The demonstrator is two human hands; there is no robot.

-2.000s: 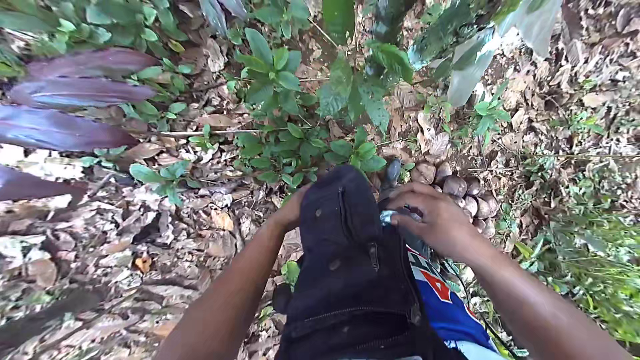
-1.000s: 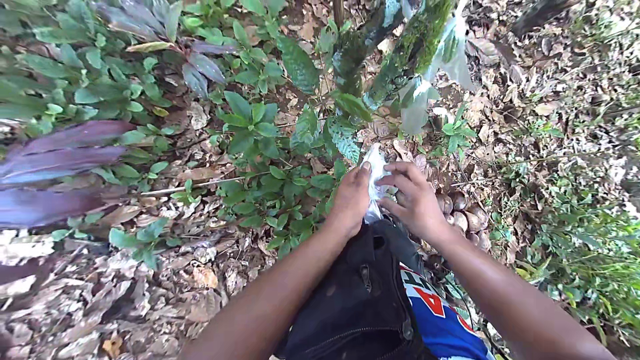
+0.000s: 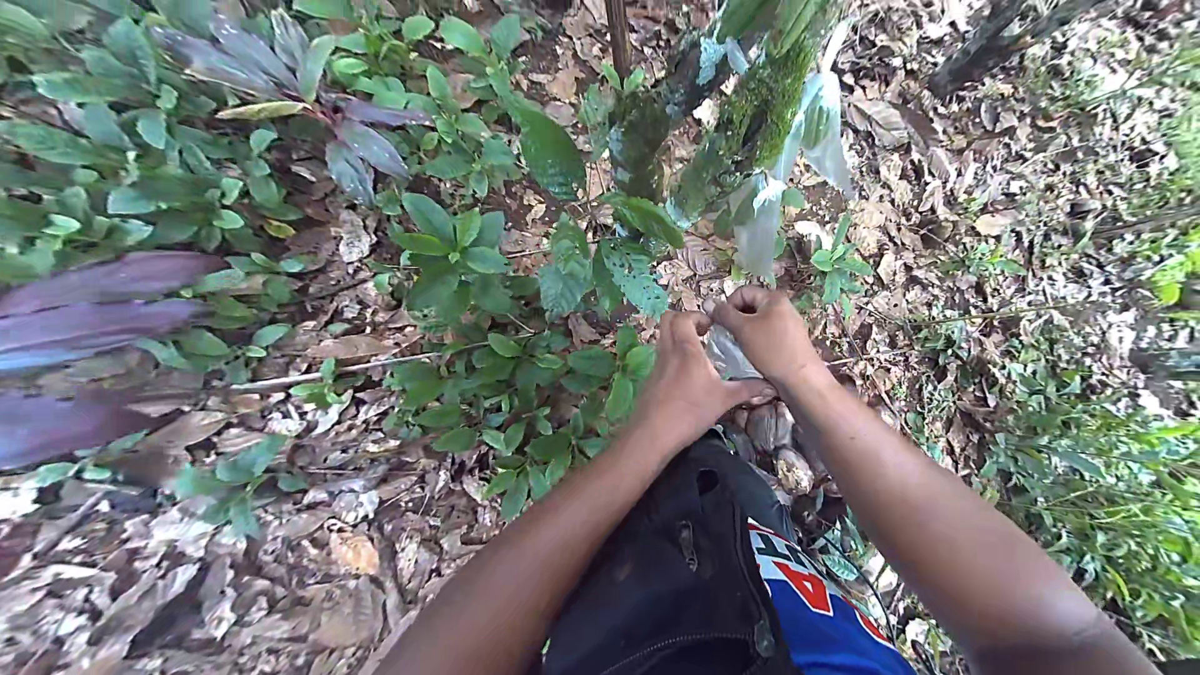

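Observation:
A small clear plastic bag (image 3: 729, 354) is stretched between my two hands, beyond the top of a black zippered bag (image 3: 656, 581). My left hand (image 3: 689, 380) grips its near and left side, the thumb reaching across underneath. With thumb and curled fingertips, my right hand (image 3: 764, 328) pinches its upper edge. The black bag lies against my body, beside blue fabric (image 3: 825, 623) with red and white lettering. Brown rounded husks or pods (image 3: 792, 469) lie on the ground just below the hands, partly hidden by my right forearm.
A mossy forked trunk (image 3: 750, 122) rises ahead, with translucent plastic strips (image 3: 825, 131) hanging from it. Leafy green plants (image 3: 459, 253) grow close on the left, with purple long-leaved ones (image 3: 103, 309) farther out. A thin stick (image 3: 328, 377) lies across dry leaf litter.
Both hands have left the black bag's top, where they were two seconds ago, and moved forward. The plastic, bunched and upright between the fingers one second ago, is now spread lower between them.

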